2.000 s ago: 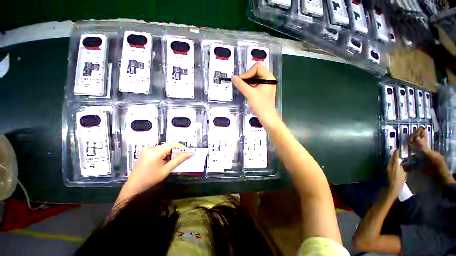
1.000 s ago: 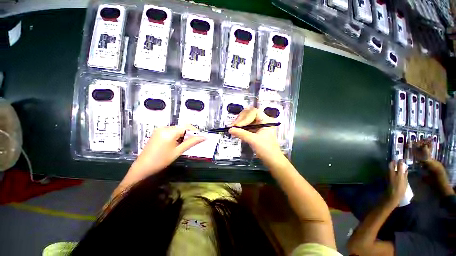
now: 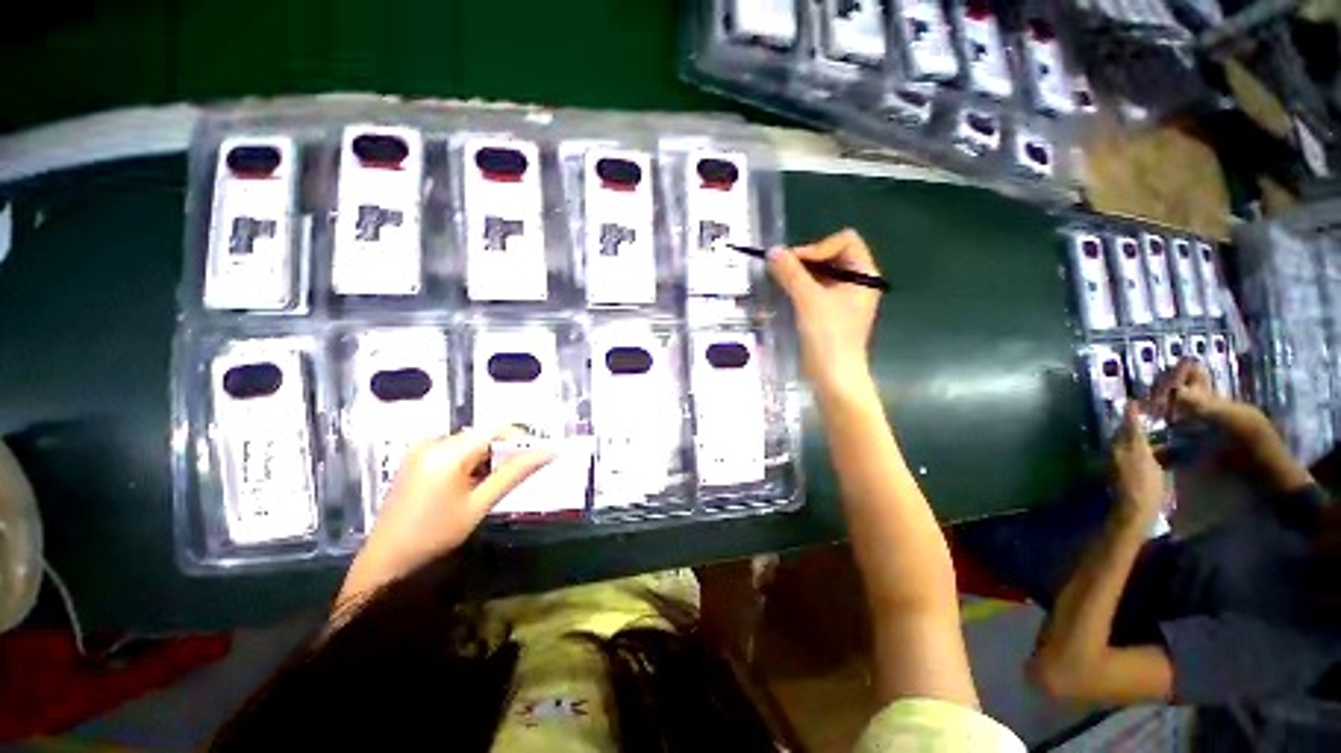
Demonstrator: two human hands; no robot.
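Observation:
A clear blister tray (image 3: 331, 327) holds two rows of white device housings with dark ovals; the upper row also has red by the ovals and dark marks mid-face. My right hand (image 3: 831, 294) holds a thin black pen-like tool (image 3: 853, 275), its tip at the marks of the upper right housing (image 3: 719, 265). My left hand (image 3: 441, 497) pinches a small white card (image 3: 566, 478) with a red lower edge, over the lower middle housing (image 3: 515, 397). Whether a sticker is at the tool tip cannot be told.
Another filled tray (image 3: 868, 91) lies at the upper right beyond the pale rail (image 3: 88, 144). A further tray (image 3: 1154, 333) lies at the right, where another person's hands (image 3: 1140, 464) work. A cream round fan (image 3: 15, 537) is cut off at the left edge.
My right hand has moved from the card up to the upper right housing with the tool. My left hand still holds the card. The camera view has shifted.

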